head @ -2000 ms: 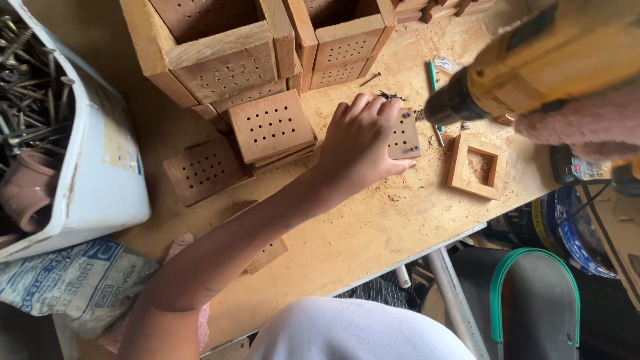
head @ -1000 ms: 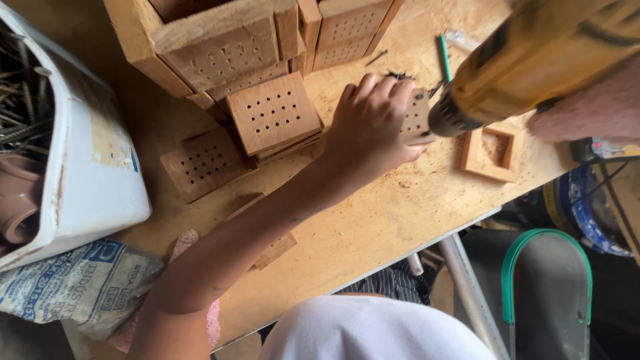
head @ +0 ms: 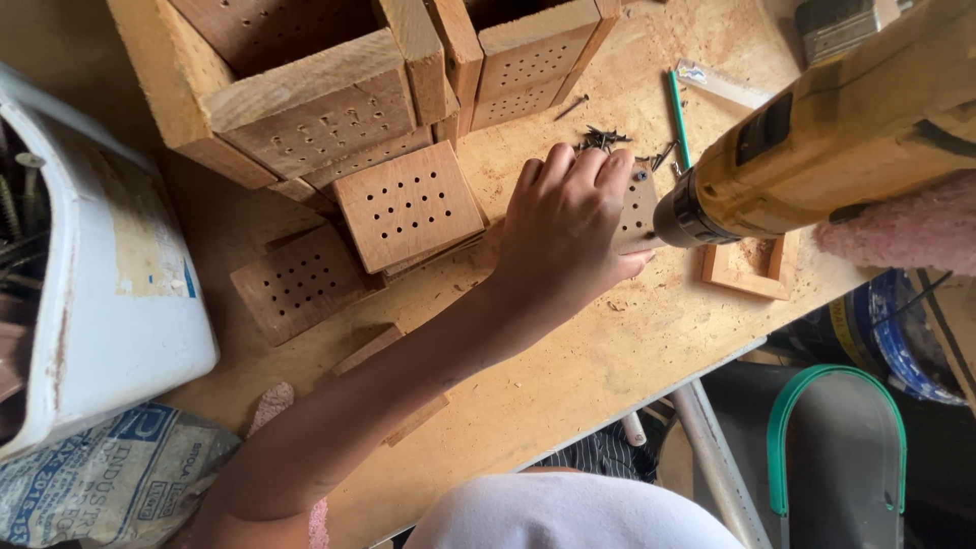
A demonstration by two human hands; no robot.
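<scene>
My left hand [head: 572, 213] holds down a small wooden block with drilled holes [head: 637, 204], its fingers over the far left part and thumb at the near edge. A dark screw head shows at the block's far corner. A yellow power drill [head: 823, 145] comes in from the right, its black chuck at the block's near right corner; the bit's contact is hard to see. Pink fuzzy material [head: 900, 221] lies by the drill and hides my right hand, which appears to hold it. Dark screws [head: 602, 139] lie just beyond my left hand.
Perforated wooden plates [head: 408, 206] are stacked left of my hand, with another plate [head: 301, 284] beside them. Wooden boxes [head: 305, 91] stand behind. A white bin of screws [head: 145, 320] is at left. A small wooden frame [head: 751, 286] and green stick [head: 680, 118] lie right.
The drill's chuck has moved from right of the block to its near right corner. My left hand still holds the block. The view has shifted slightly.
</scene>
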